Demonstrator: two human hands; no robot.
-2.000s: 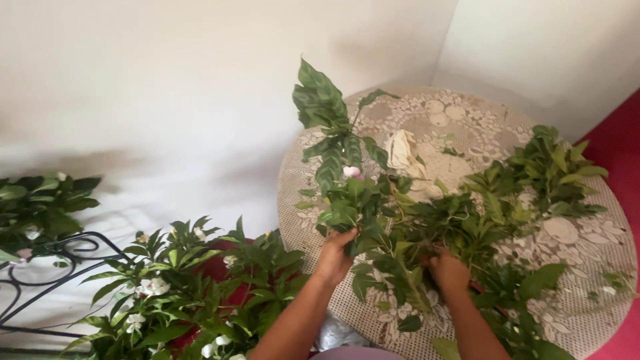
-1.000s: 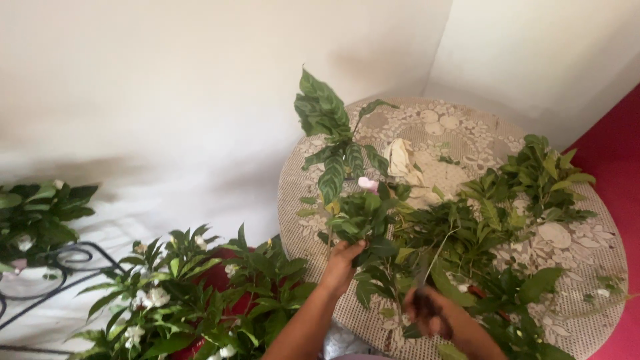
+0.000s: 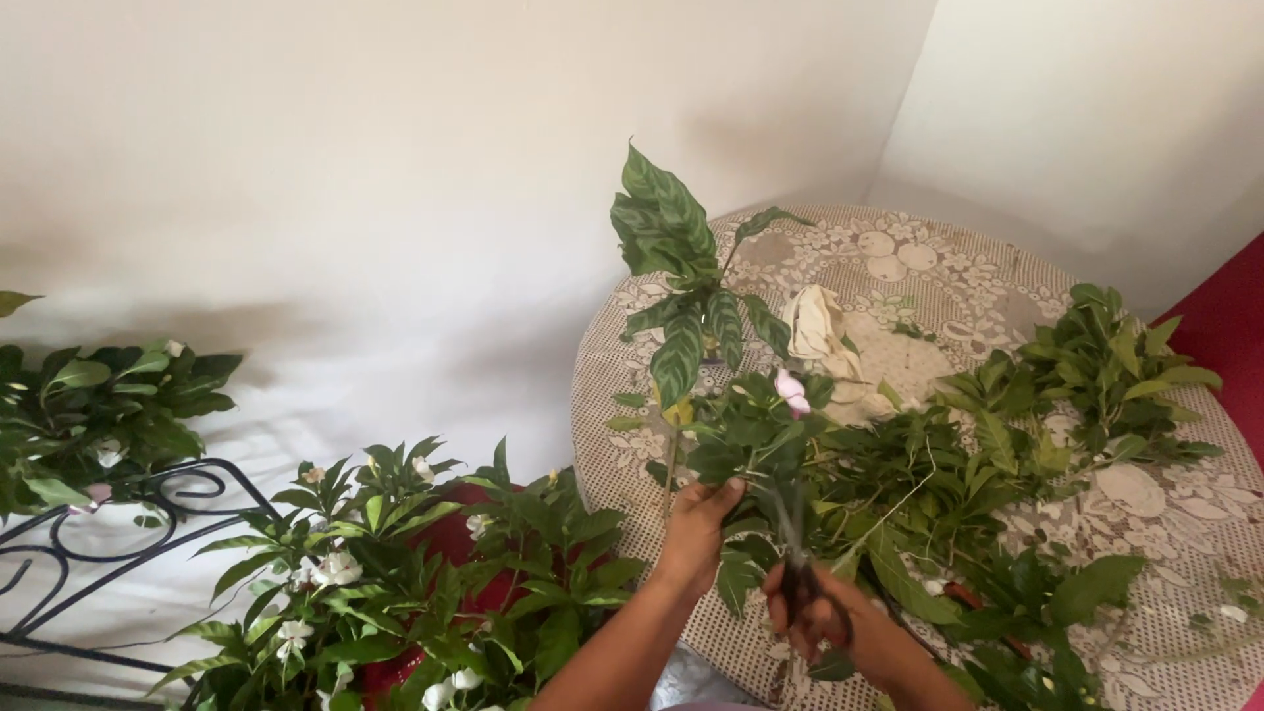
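My left hand (image 3: 699, 523) pinches the stems of a leafy green bunch (image 3: 736, 434) with a pale pink flower (image 3: 792, 392) at its top. Close by on the right, my right hand (image 3: 815, 607) grips dark-handled scissors (image 3: 793, 538), their blurred blades pointing up among the leaves of the bunch. Cut leafy branches (image 3: 938, 474) lie over the table to the right. Behind the bunch stands a plant with patterned leaves (image 3: 681, 237); its base is mostly hidden. A crumpled cream cloth or paper (image 3: 818, 321) lies beside it.
The round table has a lace tablecloth (image 3: 997, 272). White-flowered branches (image 3: 395, 592) fill the lower left over something red. A black wrought-iron frame (image 3: 128, 553) and more foliage (image 3: 109, 405) are at the far left. Pale walls (image 3: 346, 197) rise behind.
Two seconds ago my right hand was down in the foliage on the table; scissors now show in it, beside the bunch. My left hand keeps hold of the bunch.
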